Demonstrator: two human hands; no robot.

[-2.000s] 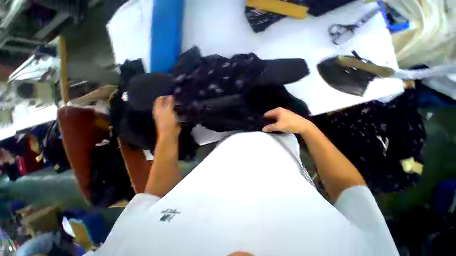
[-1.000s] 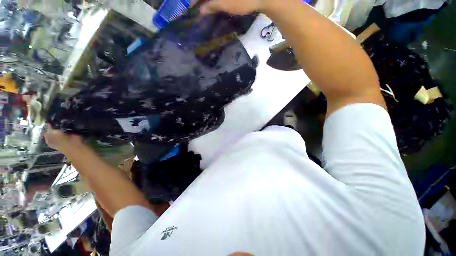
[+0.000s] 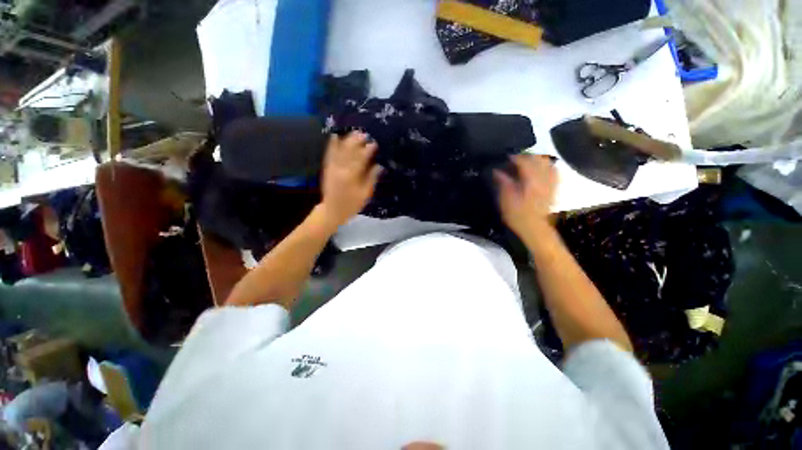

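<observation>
The black garment piece with small pale print lies bunched across the middle of the charcoal sleeve board, whose two ends show on either side. My left hand rests on the cloth's left part with its fingers apart. My right hand is blurred at the cloth's lower right edge, thumb apart from the fingers; whether it pinches cloth is unclear. The steam iron rests on the white table at the right, its tan handle on top, untouched.
A blue board lies behind the sleeve board. Scissors, a yellow strip on black cloth and a blue basket edge are at the back right. A black printed bundle hangs at right. A brown carton stands at left.
The garment piece was held up and spread between both hands above the table; it now lies on the sleeve board. Both hands have come down to it, closer together.
</observation>
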